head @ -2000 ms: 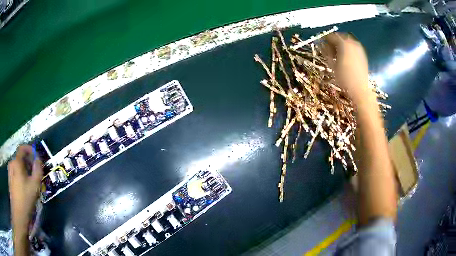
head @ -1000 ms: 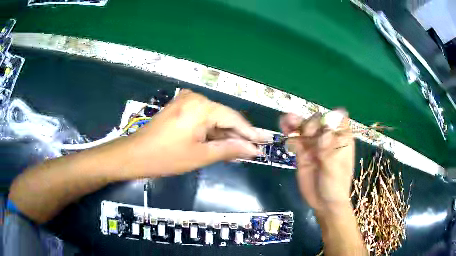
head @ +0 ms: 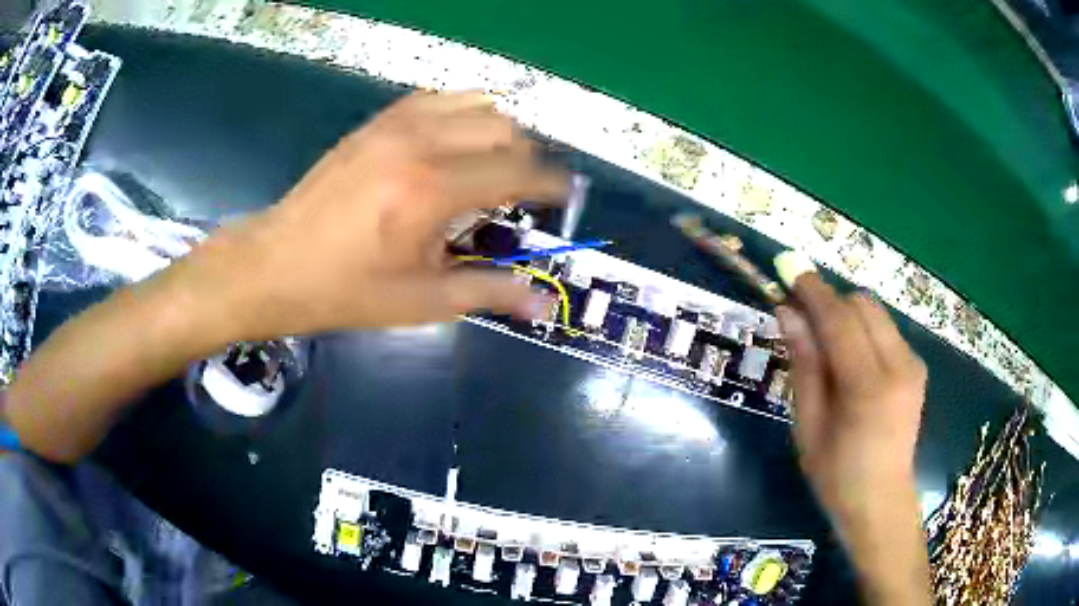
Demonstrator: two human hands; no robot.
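Observation:
The upper power strip housing point(head: 645, 326) lies open side up, its left end partly hidden by my left hand. My left hand point(head: 414, 213) is blurred over that end, thumb and fingers apart. A blue wire point(head: 556, 251) and a yellow-green earth wire point(head: 554, 284) stand out by its fingers; whether it touches them is unclear. My right hand point(head: 852, 379), with a pale finger cot point(head: 793, 268) on the thumb, holds a copper contact strip point(head: 734, 258) above the housing's right part. The strip points up and left.
A second housing point(head: 568, 574) lies nearer me. A plug point(head: 243, 379) and a bagged cord point(head: 118, 231) are at left, beside stacked housings point(head: 47, 154). A pile of copper strips point(head: 988, 521) is at lower right. The pale rail point(head: 680, 160) borders the green belt point(head: 769, 83).
My hands were close together over the upper housing; now they are apart, the left farther left and up, the right with the strip farther right and down. The blue and yellow-green wires show more.

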